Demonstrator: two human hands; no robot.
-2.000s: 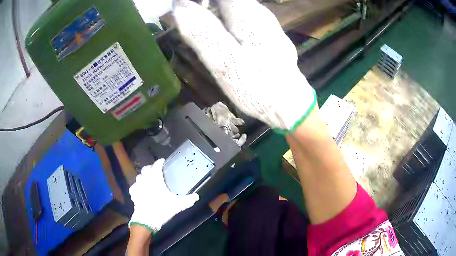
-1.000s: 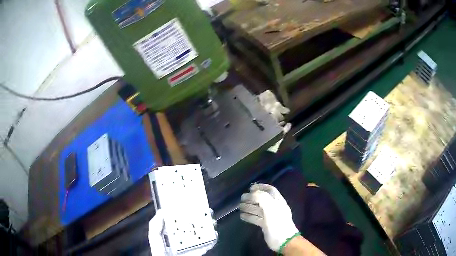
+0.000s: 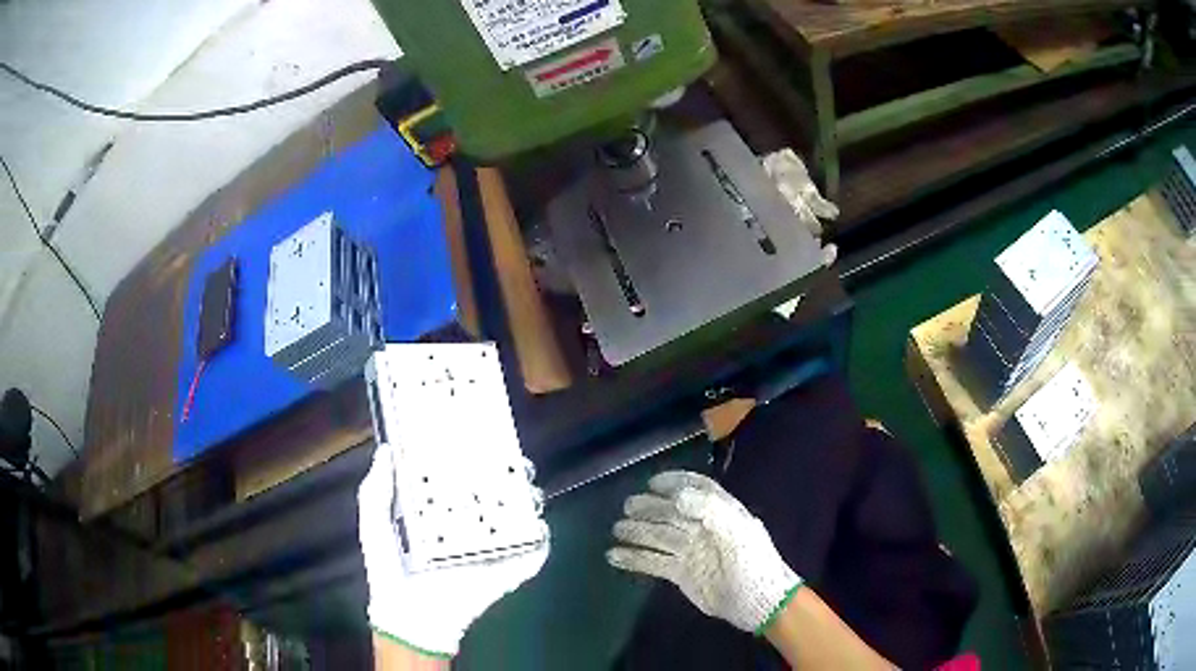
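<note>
My gloved left hand (image 3: 422, 606) holds a silver-white sheet-metal part (image 3: 457, 452) from below and its left side, in front of the bench. The part has small dark holes and folded edges. My gloved right hand (image 3: 706, 548) is to the right of the part, holding nothing, fingers spread a little and pointing left. The slotted grey machine table (image 3: 695, 282) has no part on it. The tap chuck (image 3: 630, 168) hangs over its back left area, under the green machine head (image 3: 564, 79).
A stack of silver parts (image 3: 304, 295) and a dark slim object (image 3: 218, 309) lie on a blue sheet (image 3: 417, 249) at left. Plywood (image 3: 1125, 380) at right bears stacked parts (image 3: 1044, 269). Crumpled gloves or rags (image 3: 797, 186) lie beside the table. A brown workbench (image 3: 905, 19) stands behind.
The part has left the machine table and is in my left hand. My right hand has come down from its raised position. The view has shifted, so the machine sits further right and higher.
</note>
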